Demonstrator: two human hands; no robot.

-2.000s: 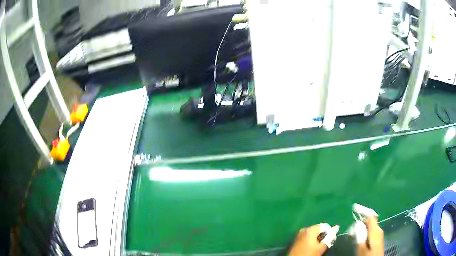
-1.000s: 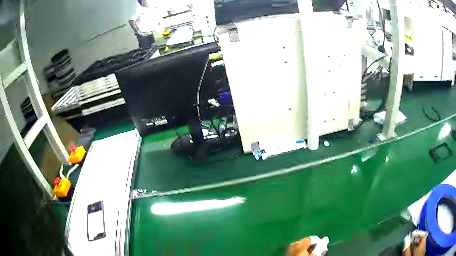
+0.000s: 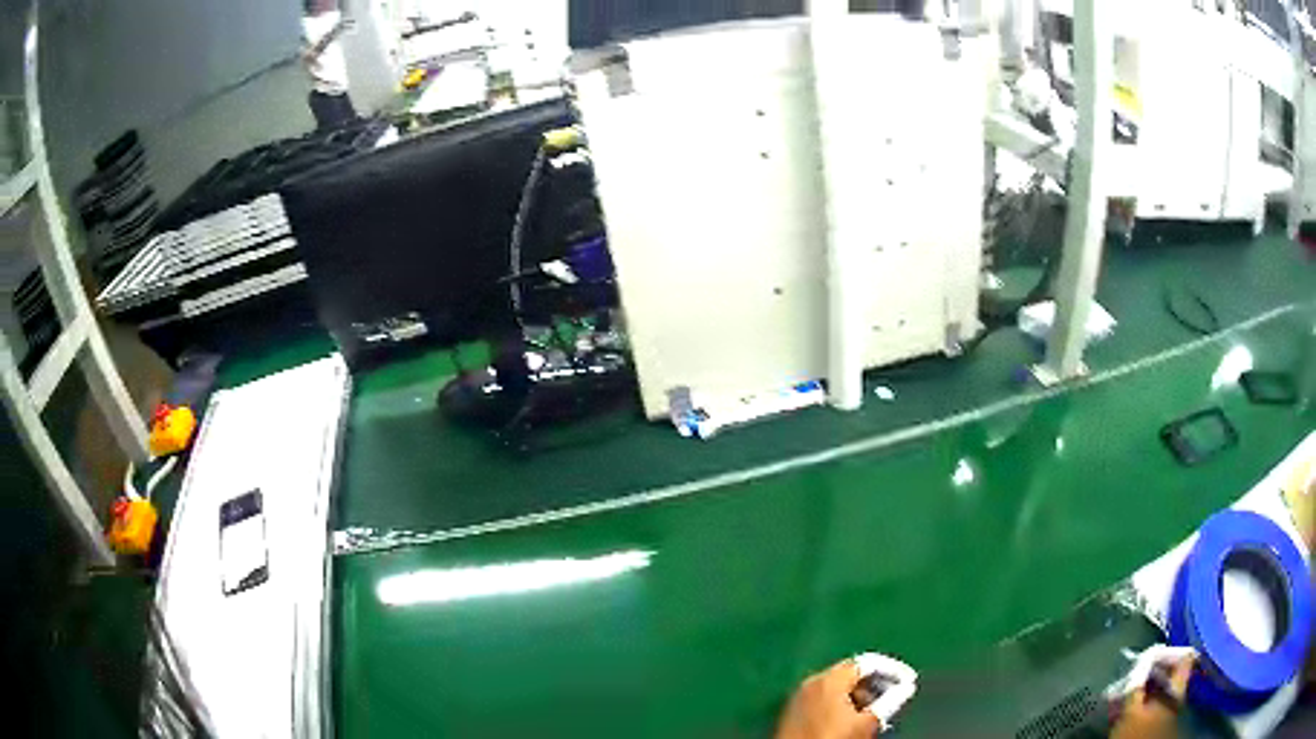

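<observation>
My left hand (image 3: 849, 700) is at the bottom edge, partly cut off, with white finger cots on bent fingers; a small dark spot shows between them, too blurred to name. My right hand (image 3: 1152, 702) is low at the right beside the blue reel (image 3: 1244, 604), fingers down near the dark mat, also blurred; whether it holds anything cannot be told. Two black phone frames (image 3: 1201, 436) lie at the right of the green conveyor belt (image 3: 693, 599). Another phone frame (image 3: 243, 508) lies on the white side track (image 3: 283, 433) at left. No tweezers can be made out.
A cream machine cabinet (image 3: 722, 217) and a black monitor (image 3: 419, 217) stand beyond the belt. Two yellow-orange emergency stop boxes (image 3: 133, 526) are left of the white track. A white post (image 3: 1082, 202) rises at the belt's far edge. A person (image 3: 326, 65) stands far back.
My right hand has moved right, away from my left, to beside the blue reel. The phone frame on the white track has moved farther away. The view has turned right; a second belt frame shows.
</observation>
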